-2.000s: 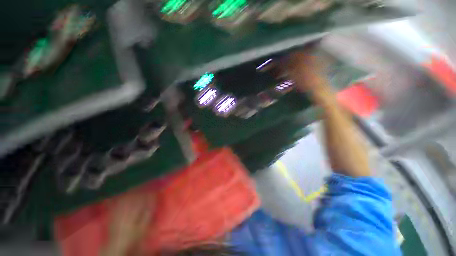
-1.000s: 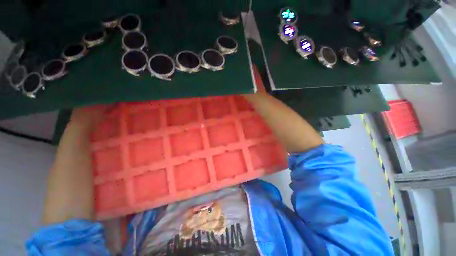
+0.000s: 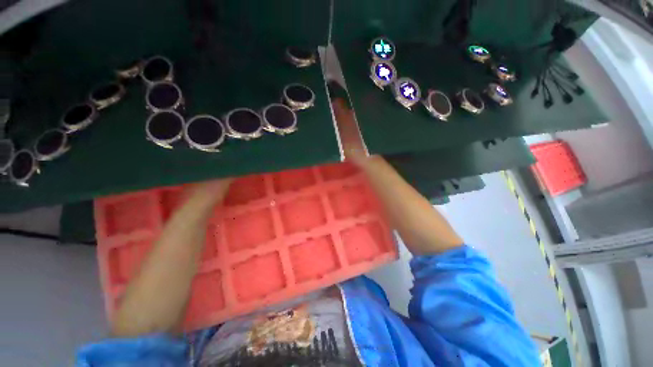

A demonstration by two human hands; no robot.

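Note:
The red compartment tray (image 3: 250, 229) lies in front of my torso, below the shelf's front edge, and its visible pockets hold nothing. My left forearm crosses over the tray; my left hand (image 3: 214, 188) is blurred and partly hidden at the shelf edge. My right hand (image 3: 362, 163) is at the tray's upper right, by the shelf gap, its fingers mostly hidden. Watch heads with black screens (image 3: 204, 132) lie in a curved line on the green shelf (image 3: 250, 159). On the right section, several watch heads have lit screens (image 3: 407, 91) and others are dark.
A pale divider strip (image 3: 344, 107) separates the shelf sections. A dark cable bundle (image 3: 560, 72) spreads at the right. Lower green tiers (image 3: 458, 159) show beneath. Beyond the floor with its striped line (image 3: 528, 215), red trays (image 3: 558, 167) sit on white shelving.
My left hand has moved right, from the tray's left side to over its middle. The shelf and tray appear lower and further left in the view. My right hand stays near the divider.

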